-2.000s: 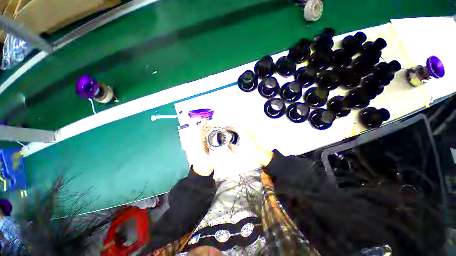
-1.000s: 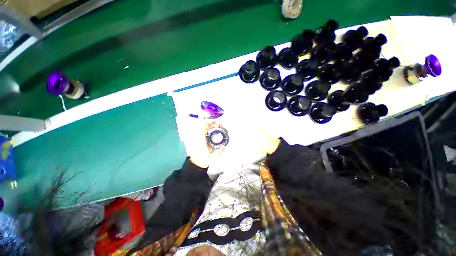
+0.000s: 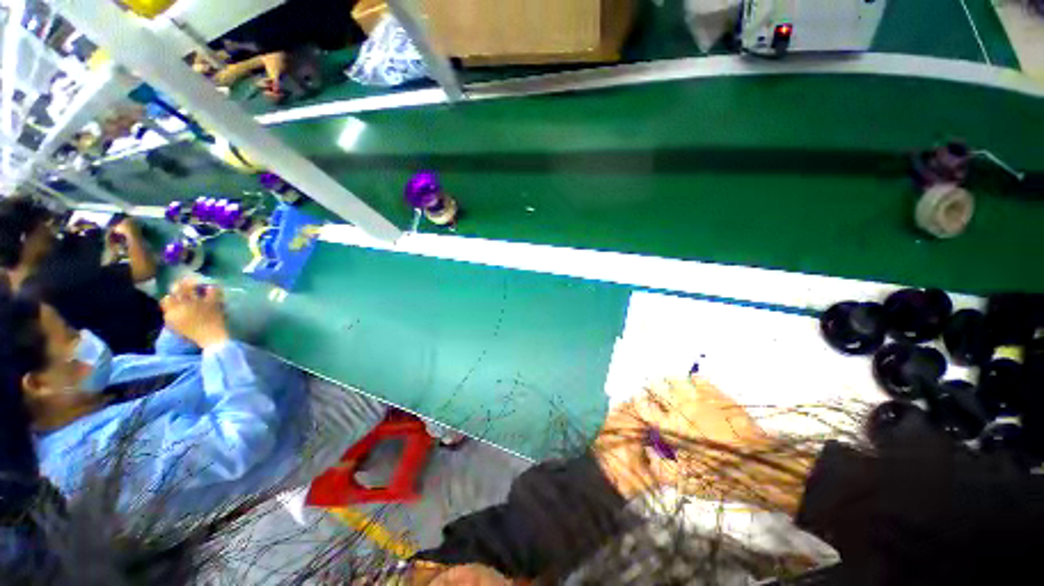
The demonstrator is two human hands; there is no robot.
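Observation:
My left hand (image 3: 627, 452) and my right hand (image 3: 733, 441) are together over the white sheet (image 3: 716, 343), low in the view. A thin purple strip of a purple-ended unit (image 3: 661, 444) shows between them; the rest of the unit is hidden by the fingers. Hair strands cross the hands and blur the grip. Black flanged sleeves (image 3: 910, 369) stand in a group on the sheet to the right, partly cut off by the edge and my dark sleeve.
Purple-ended units (image 3: 430, 199) sit spaced on the green belt, one at far right (image 3: 943, 192). A white rail (image 3: 595, 261) borders the belt. A blue holder (image 3: 283, 246) stands left on the bench. Two people sit at the left. A red stool (image 3: 372, 464) is below.
The view has swung left, bringing people and more line into sight; the tote has left the picture. The hands' unit now shows only a purple strip between the fingers, not its round end.

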